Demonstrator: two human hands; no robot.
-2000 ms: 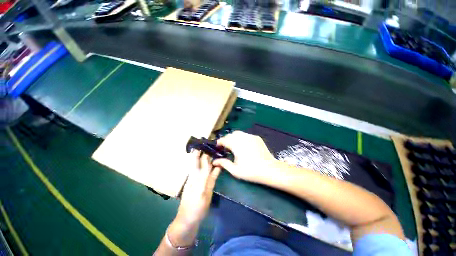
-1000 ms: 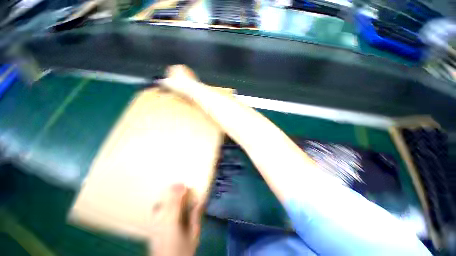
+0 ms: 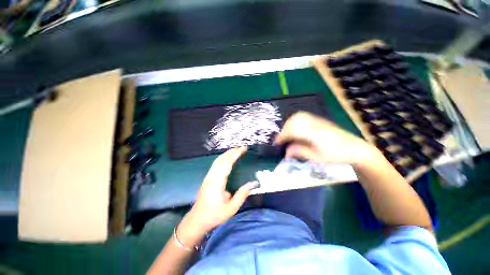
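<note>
A large pile of thin silvery-white pins (image 3: 247,124) lies on the black mat (image 3: 185,134) in front of me. My left hand (image 3: 217,188) is near the mat's front edge, thumb and fingers apart, with nothing in it. My right hand (image 3: 317,138) is blurred over the mat's right part, beside the pins. Its fingertips are bent down and I cannot tell whether they hold anything. Small black parts (image 3: 142,161) lie scattered left of the mat. A dark piece (image 3: 52,95) sits at the far left corner of the tan cardboard sheet (image 3: 72,161).
Rows of black housings (image 3: 387,102) stand on a cardboard board at the right. A ragged white covering (image 3: 333,172) lies at the bench's near edge. Clear plastic and another cardboard sheet (image 3: 470,96) are at the far right. The dark conveyor (image 3: 215,35) runs behind the bench.
The view has swung right. My right hand has left the cardboard's far corner, where a dark piece now sits, and is over the mat. My left hand has moved off the cardboard to the mat's front.
</note>
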